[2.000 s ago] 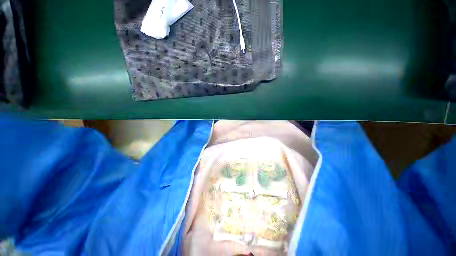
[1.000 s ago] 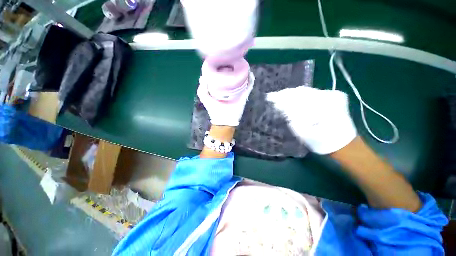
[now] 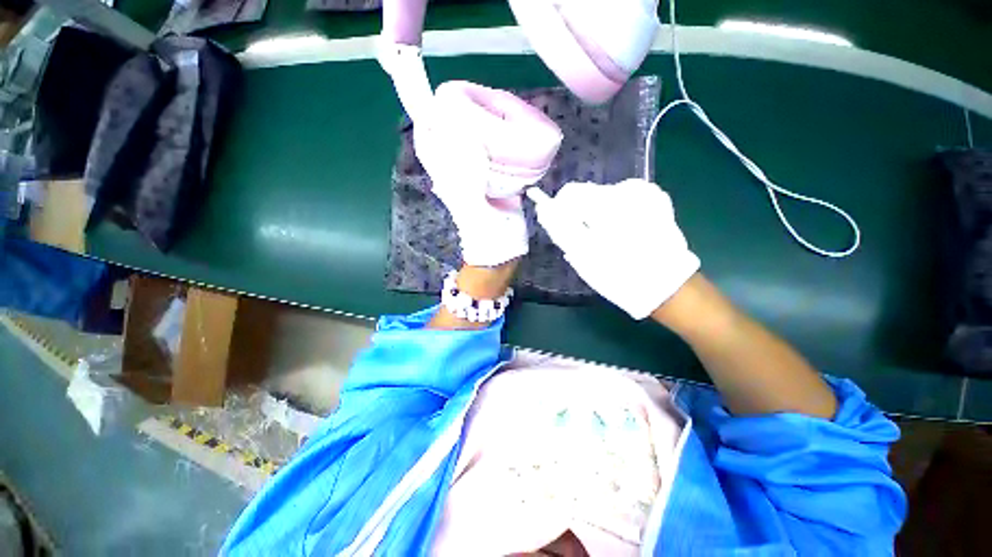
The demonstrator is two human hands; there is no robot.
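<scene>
Pink and white headphones point(image 3: 515, 136) are held up over a dark grey patterned bag point(image 3: 419, 245); their upper part is cut off by the top edge. My left hand point(image 3: 462, 180), in a white glove, grips the near ear cup from its left side. My right hand point(image 3: 620, 234), also gloved, has its fingertips pinched together close to the cup's lower right side. A small white tip shows at those fingertips, apparently the end of the thin white cable point(image 3: 751, 169), which runs behind my right hand and loops on the green bench.
Stacked dark bags point(image 3: 163, 136) lie at the left bench edge. Another dark bag point(image 3: 966, 256) is at the far right. A pale rail point(image 3: 326, 52) crosses behind the work. An open cardboard box point(image 3: 201, 343) stands on the floor at lower left.
The headphones have turned, and the near cup now faces more to the right. My right hand has moved left to the cup. The cable now runs up to that hand.
</scene>
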